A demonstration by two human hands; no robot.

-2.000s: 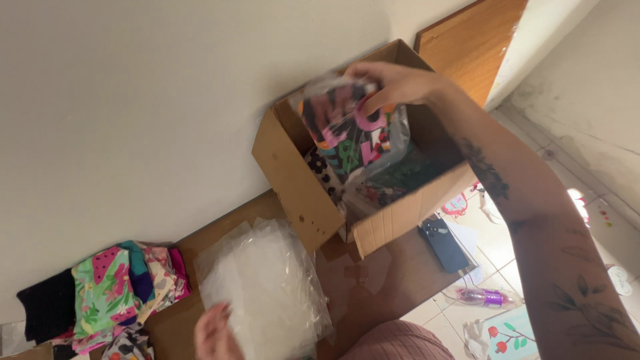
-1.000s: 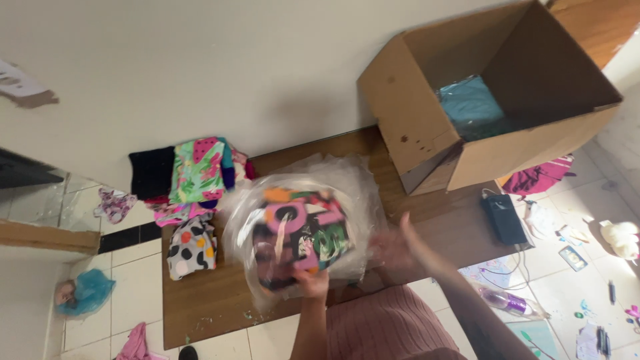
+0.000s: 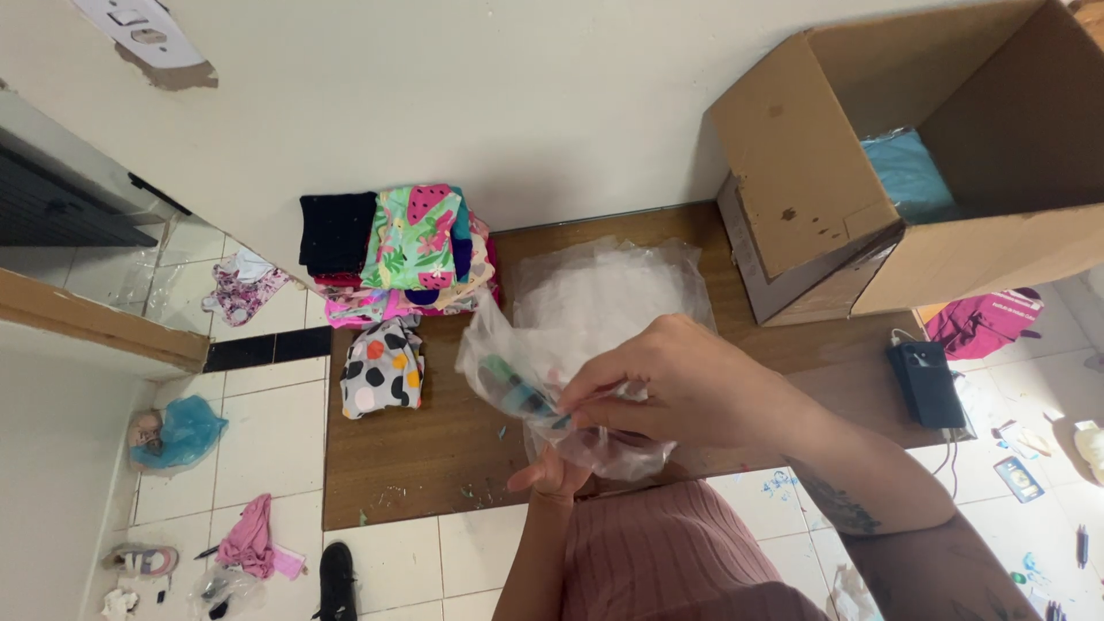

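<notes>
My right hand (image 3: 655, 388) pinches the edge of a clear plastic bag (image 3: 517, 371) that has something dark, green and blue inside. Below it, my left hand (image 3: 552, 474) is under the bag with the thumb spread; whether it grips the plastic is hard to tell. Beneath my hands a pile of clear plastic bags (image 3: 604, 276) lies on the brown wooden table (image 3: 431, 474). To the left are a stack of folded colourful clothes (image 3: 418, 241) and a folded polka-dot garment (image 3: 384, 371).
An open cardboard box (image 3: 802, 172) with a light blue bagged item (image 3: 906, 172) inside stands at the right by the wall. A dark phone (image 3: 931, 384) with a cable lies at the table's right end. A black shoe (image 3: 336, 578) and a blue plastic bag (image 3: 181, 431) are on the tiled floor.
Two seconds ago my right hand held a bagged patterned item over the box; one second ago that item was over the plastic bags. Now both my hands are together at a clear bag.
</notes>
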